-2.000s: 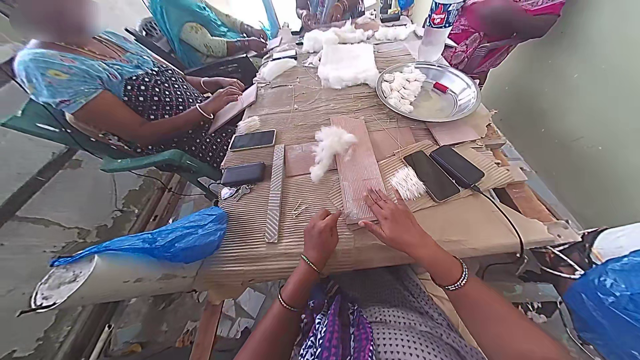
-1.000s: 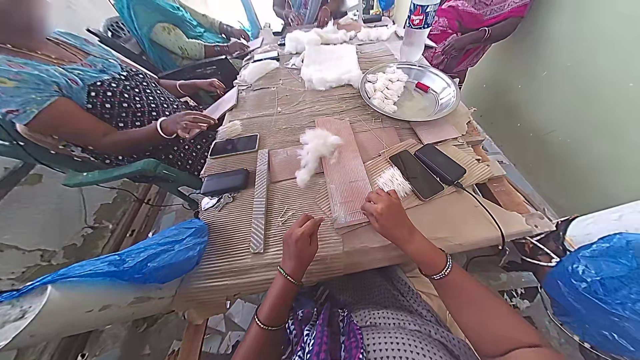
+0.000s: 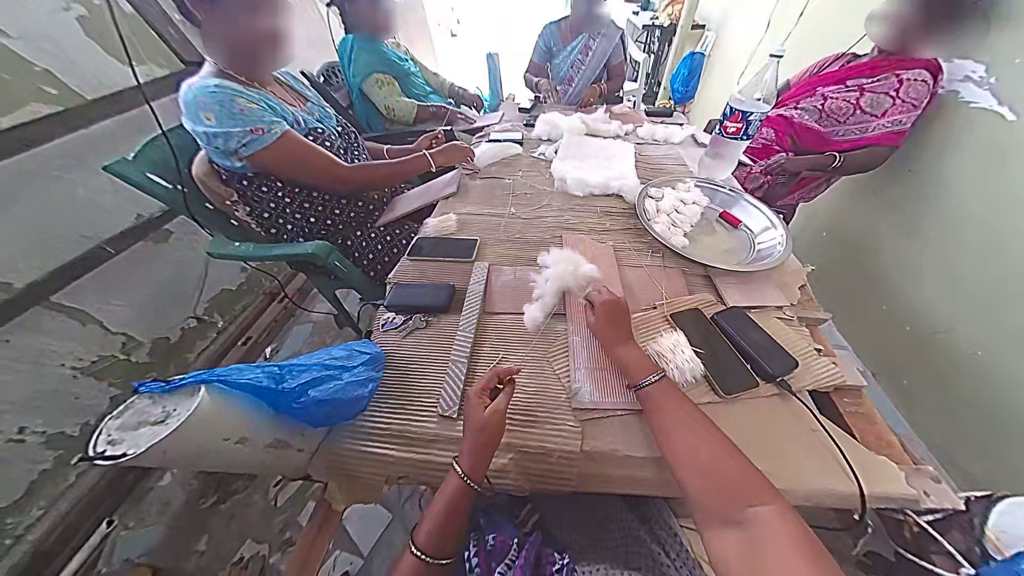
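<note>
My left hand (image 3: 490, 404) is raised over the near part of the corrugated cardboard, thumb and fingertips pinched on a thin stick or strand. My right hand (image 3: 610, 320) touches the right edge of a loose tuft of white cotton (image 3: 558, 284) with its fingertips. A fine strand slants from the tuft toward my left hand. Beneath my right hand lies a long pinkish ribbed board (image 3: 596, 360). To its right is a bundle of thin white wicks (image 3: 674, 358). A flat patterned strip (image 3: 464, 340) lies left of the tuft.
Two dark phone-like devices (image 3: 714, 352) lie at right, one with a cable. A steel plate (image 3: 768, 260) holds cotton pieces beside a plastic bottle (image 3: 732, 128). A phone (image 3: 442, 249), a dark case (image 3: 419, 298) and keys (image 3: 414, 323) lie left. Several people sit around the table.
My right hand has moved from beside the wick bundle forward to the cotton tuft. The person at the left has raised their hands from the board. The view has shifted.
</note>
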